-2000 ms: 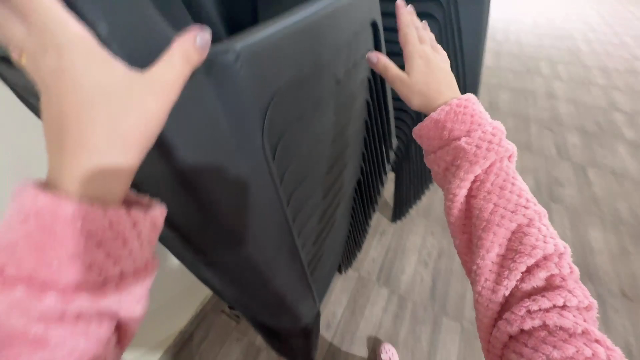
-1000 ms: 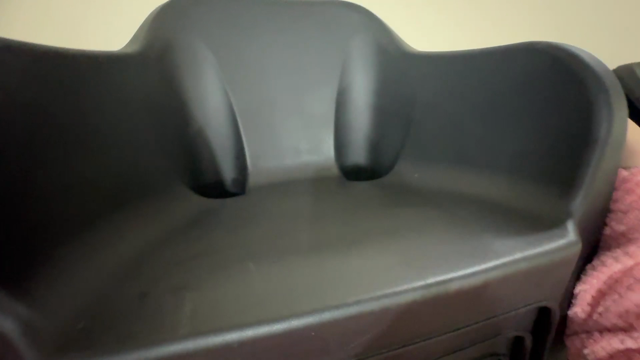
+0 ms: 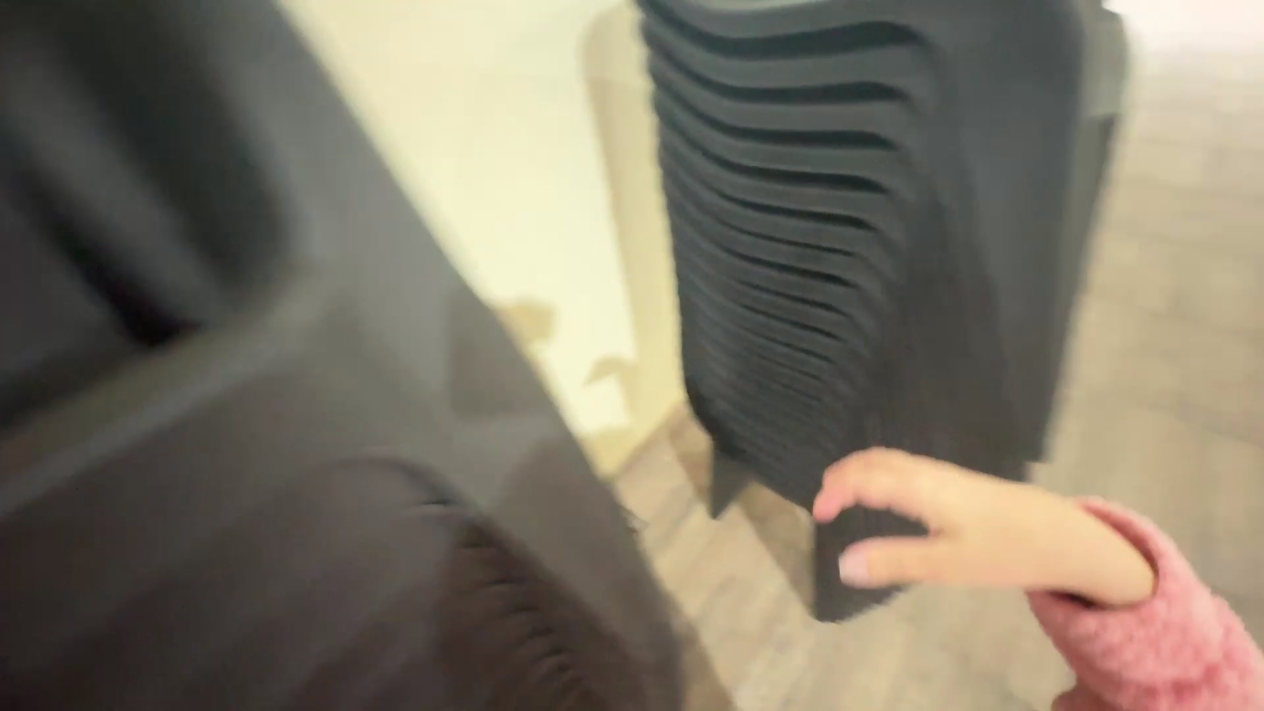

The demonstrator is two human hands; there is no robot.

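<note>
My right hand (image 3: 968, 533), in a fuzzy pink sleeve, is at the lower right with fingers and thumb apart and nothing between them. It appears in front of the lower part of a stack of dark grey molded plastic chairs (image 3: 987, 276), whose edges form close curved ridges; whether it touches them I cannot tell. A large blurred dark plastic chair (image 3: 375, 375) fills the left side, tilted and close to the camera. My left hand is not in view, so what it touches is hidden.
Behind the chairs is a cream wall (image 3: 474, 128) with shadows on it. A wood-look plank floor (image 3: 1165, 326) runs along the right side and shows between the near chair and the stack.
The view has swung strongly. My left hand, seen two seconds ago at the upper left, is out of view. My right hand shows fully again, after only its sleeve and a sliver were visible.
</note>
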